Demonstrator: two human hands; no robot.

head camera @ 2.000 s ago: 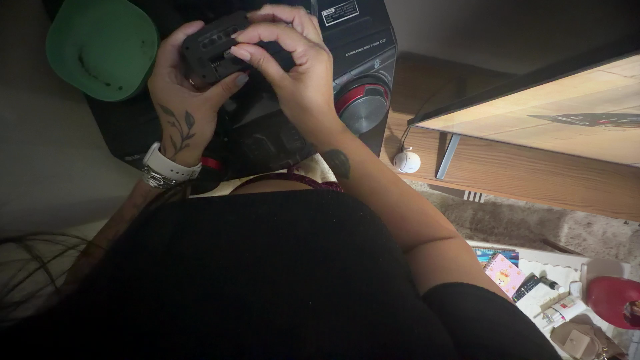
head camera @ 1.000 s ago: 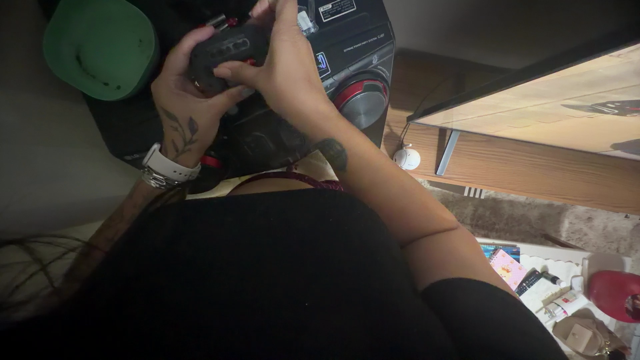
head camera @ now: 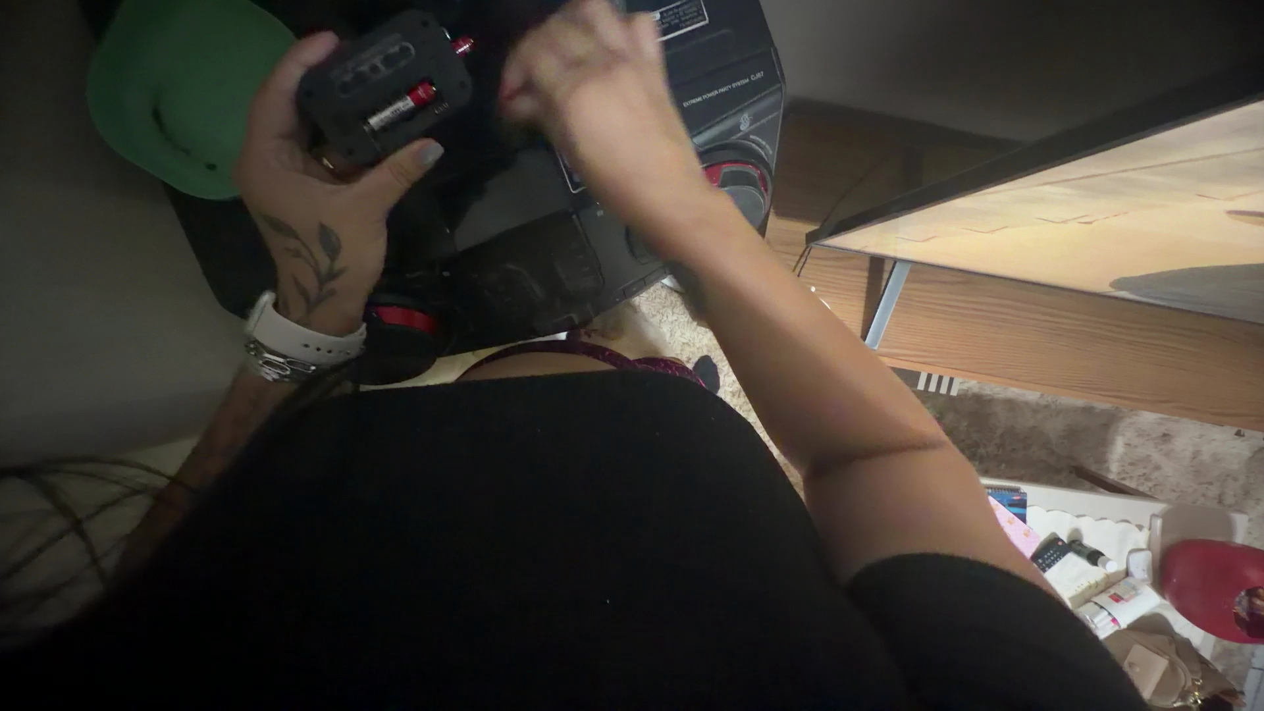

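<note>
My left hand (head camera: 321, 197), with a white-banded watch at the wrist, grips a small black battery-powered device (head camera: 375, 84). Its open compartment faces up and shows a battery with a red end (head camera: 400, 111); small red and metallic parts stick out at two of its edges. To the right of the device, apart from it, my right hand (head camera: 592, 94) is blurred, its fingers curled over the black party speaker (head camera: 523, 267). Something small and red shows at its fingertips; whether it is held cannot be told.
A green plastic bowl (head camera: 188, 109) sits on the speaker at the left. Right of me stands a wooden cabinet (head camera: 1047, 365) with a lit flat screen (head camera: 1106, 217) on it. At the lower right, a white tray (head camera: 1116, 504) holds small items beside a red round object (head camera: 1215, 590).
My right hand has moved right, off the device that it was touching. The battery compartment, covered by my fingers a second ago, is now in sight.
</note>
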